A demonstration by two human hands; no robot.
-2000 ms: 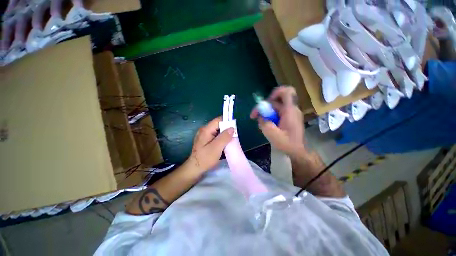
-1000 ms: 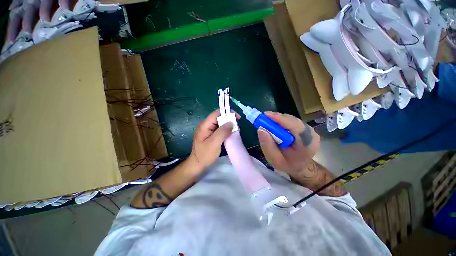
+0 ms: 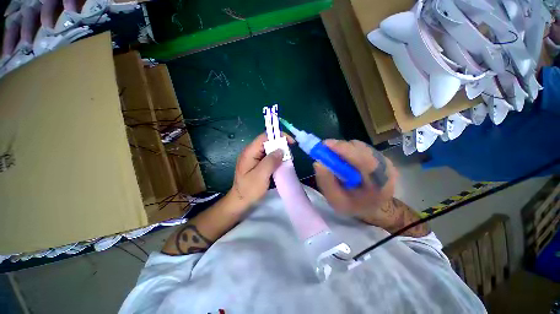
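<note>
My left hand [image 3: 256,168] grips a pink-and-white headband [image 3: 296,202] just below its white pronged end [image 3: 272,126], which points away from me. The band runs back towards my shirt, where a white part and a black wire show. My right hand [image 3: 362,178], slightly blurred, holds a blue glue bottle [image 3: 333,160]. Its pale green nozzle [image 3: 287,126] points up and left, close beside the prongs on their right. I cannot tell if the nozzle touches them.
A dark green bench mat [image 3: 233,80] lies ahead, with a green belt edge [image 3: 245,29] beyond. Cardboard sheets [image 3: 61,147] with thin dark wires stand left. Headbands [image 3: 454,55] are heaped on cardboard at right, and more lie in rows at far left [image 3: 52,24].
The right hand has turned the bottle and brought its nozzle from the right to beside the prongs. The headband stays in the left hand, its pronged end slightly further left in the picture.
</note>
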